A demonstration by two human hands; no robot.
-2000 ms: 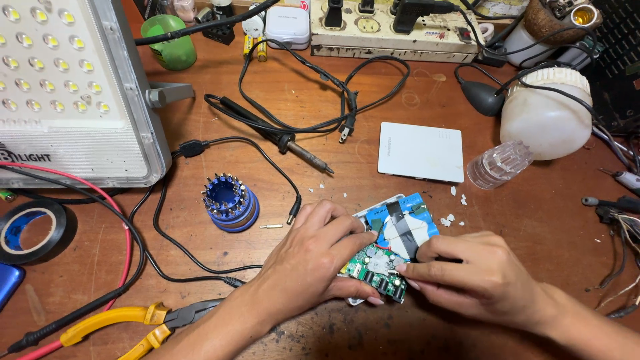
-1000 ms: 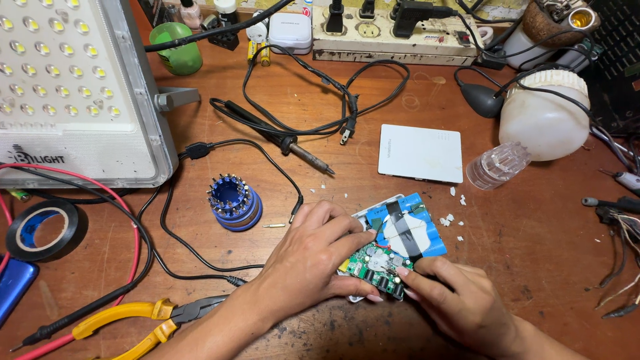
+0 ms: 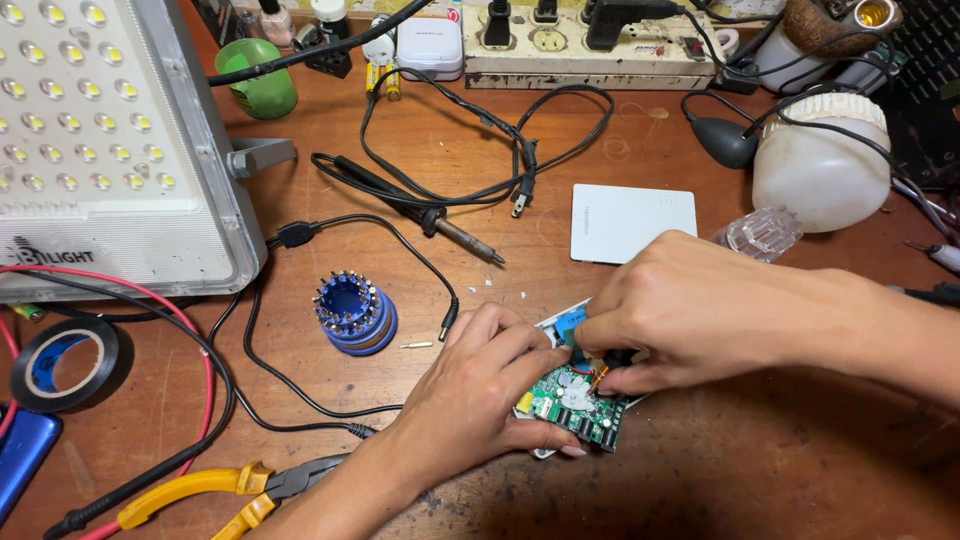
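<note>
My left hand [image 3: 491,382] grips the left edge of a green circuit board [image 3: 577,401], its fingers over the top and its thumb at the lower edge. The board lies with a blue battery pack [image 3: 571,324] in a white plastic casing [image 3: 546,453]. A whitish lump [image 3: 578,393] sits on the board. Above the board's right side, my right hand [image 3: 660,322] pinches a small tool, partly hidden, with orange and black parts [image 3: 598,378], its tip at the board beside the lump. Farther back lies a flat white cover [image 3: 634,223].
A soldering iron [image 3: 465,238], a blue bit holder [image 3: 356,313] and a loose bit [image 3: 416,345] lie left of the casing. Yellow-handled pliers [image 3: 247,491] are near my left forearm. Also about: an LED floodlight [image 3: 112,225], a power strip [image 3: 589,71], black tape [image 3: 71,364] and a white bulb [image 3: 821,165].
My right hand has moved up over the battery pack, which it now largely covers, and a small tool shows between its fingers. My left hand stays on the board.
</note>
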